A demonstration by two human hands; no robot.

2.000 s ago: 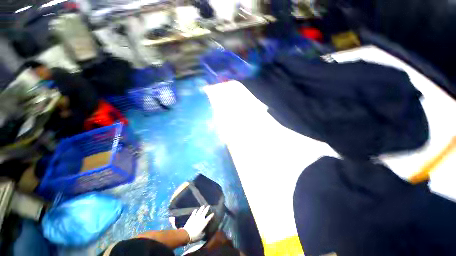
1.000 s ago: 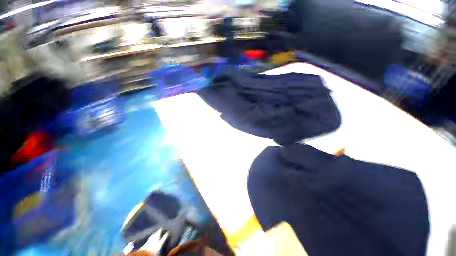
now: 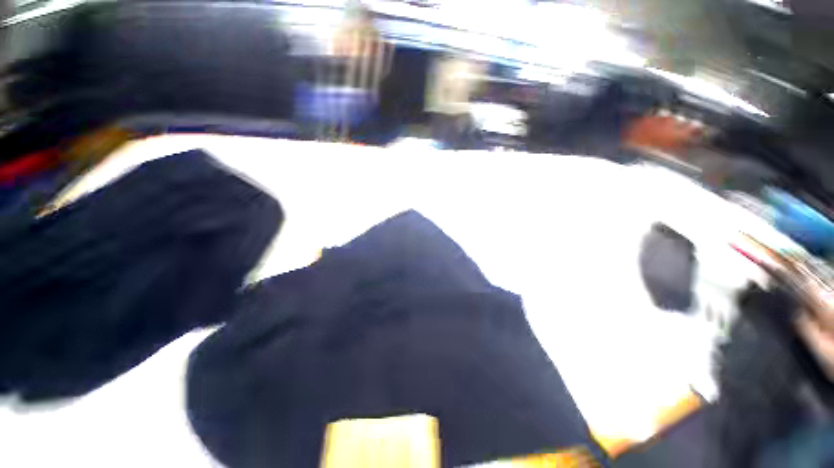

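A dark navy cloth panel (image 3: 375,338) lies on the white table (image 3: 512,210) in front of me. A second dark navy cloth pile (image 3: 128,265) lies to its left, touching or nearly touching it. A stiff tan card (image 3: 381,442) lies on the near edge of the middle panel, cut off by the picture's bottom edge. Neither of my hands is in the picture. The view is blurred.
A small dark object (image 3: 668,267) lies toward the table's right side. Another person's arm (image 3: 817,320) and dark clothing show at the right edge. Yellow tape (image 3: 654,427) runs along the table's near edge. Blurred red and yellow things stand beyond the far left corner.
My view has swung to the right, so the cloth shifts left and the blue floor and crates leave the picture. My gloved hand, earlier by the dark cap-like item at lower left, is gone from view.
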